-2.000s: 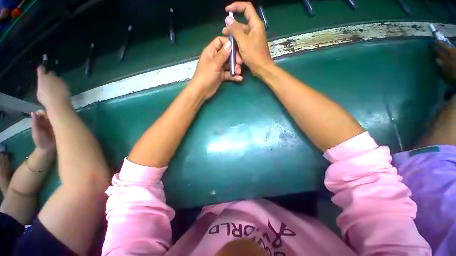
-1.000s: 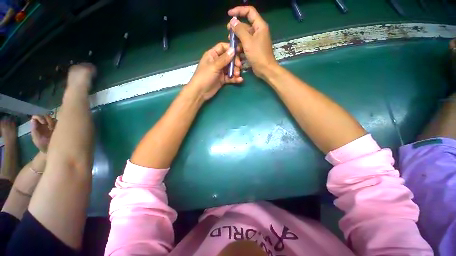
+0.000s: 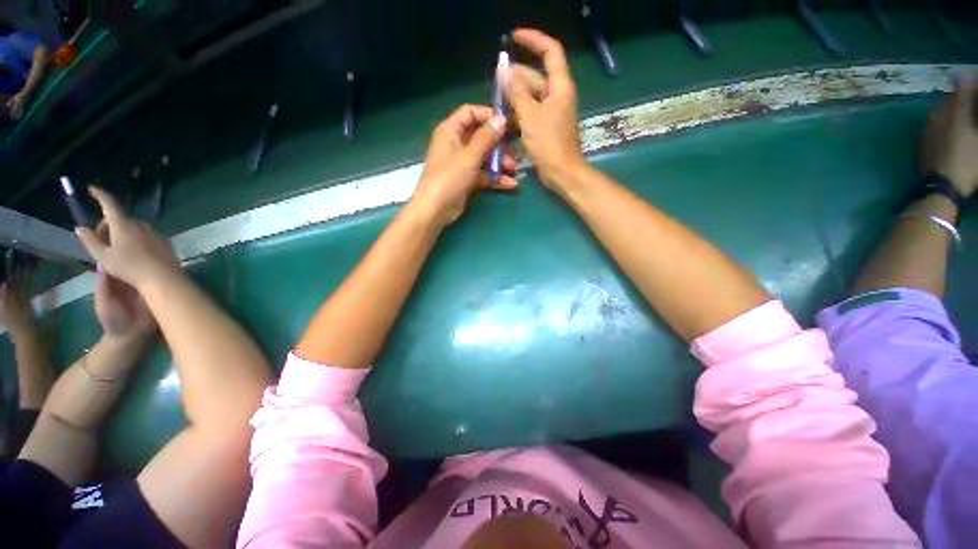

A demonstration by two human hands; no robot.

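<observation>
A slim dark pen [image 3: 498, 134] with a pale tip stands roughly upright between my two hands, above the white edge rail [image 3: 359, 195]. My left hand [image 3: 463, 159] holds the lower part between thumb and fingers. My right hand [image 3: 547, 113] is at the upper end, its thumb and index finger around the pale tip; whether it grips or only touches the pen is blurred. A small dark piece shows just above the tip.
Thin dark pens [image 3: 349, 105] lie spaced on the dark green belt [image 3: 424, 54] beyond the rail. The glossy green ledge [image 3: 643, 365] is under my forearms. At left a neighbour's hand holds a pen [image 3: 73, 202]; at right is a neighbour's wrist with a black band [image 3: 935, 191].
The pale tip is more exposed above my right thumb, and a dark piece shows over it. Belt pens have shifted left. The left neighbour now holds up a pen; the right neighbour's wrist has come into view.
</observation>
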